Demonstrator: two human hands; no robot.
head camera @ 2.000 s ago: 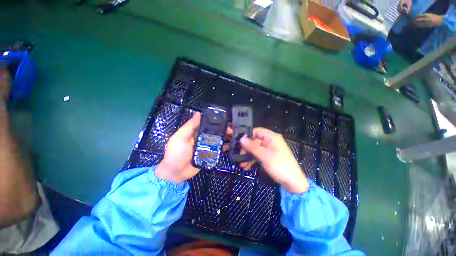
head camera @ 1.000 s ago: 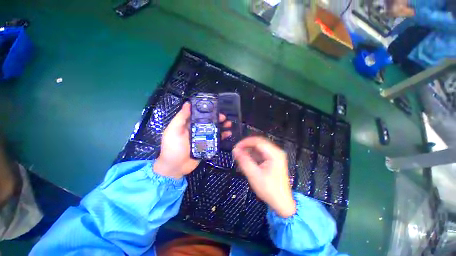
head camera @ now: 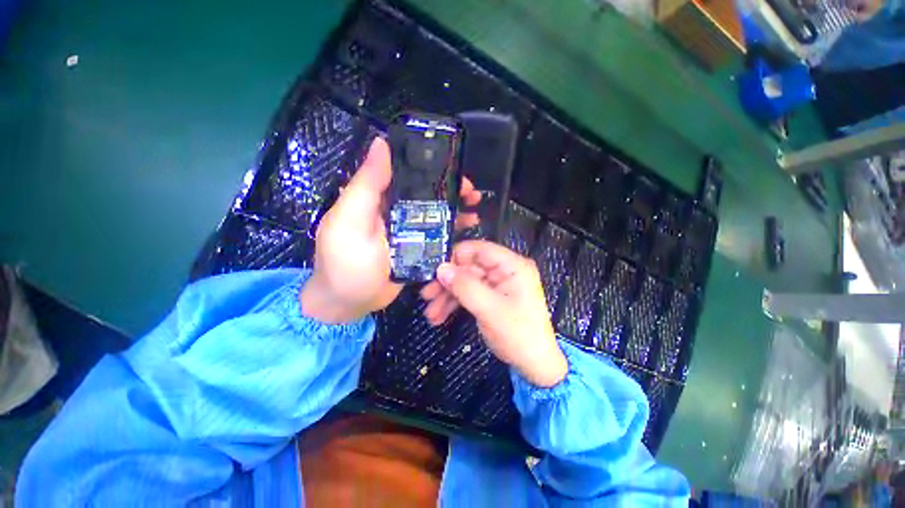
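Note:
My left hand (head camera: 352,238) holds a phone body (head camera: 424,198) upright over the tray, its blue-silver circuit board facing up at the lower half. A plain black rear housing (head camera: 488,164) lies beside it on the right, partly behind my left fingertips. My right hand (head camera: 488,293) has its thumb and fingers at the phone body's lower right corner; the fingers seem to pinch that edge. The black blister tray (head camera: 585,223) lies beneath both hands on the green surface.
Small dark handsets (head camera: 774,243) lie beyond the tray at right. A brown carton (head camera: 703,32) and a small blue container (head camera: 776,89) stand at the upper right. Grey metal framing (head camera: 834,306) and clear blister trays (head camera: 809,427) are at the right edge. Another person's blue sleeve (head camera: 861,50) shows at top right.
My right hand has come in from the right to the phone body's lower corner. My left hand still holds the body beside the housing. The camera view has shifted, and the tray appears higher.

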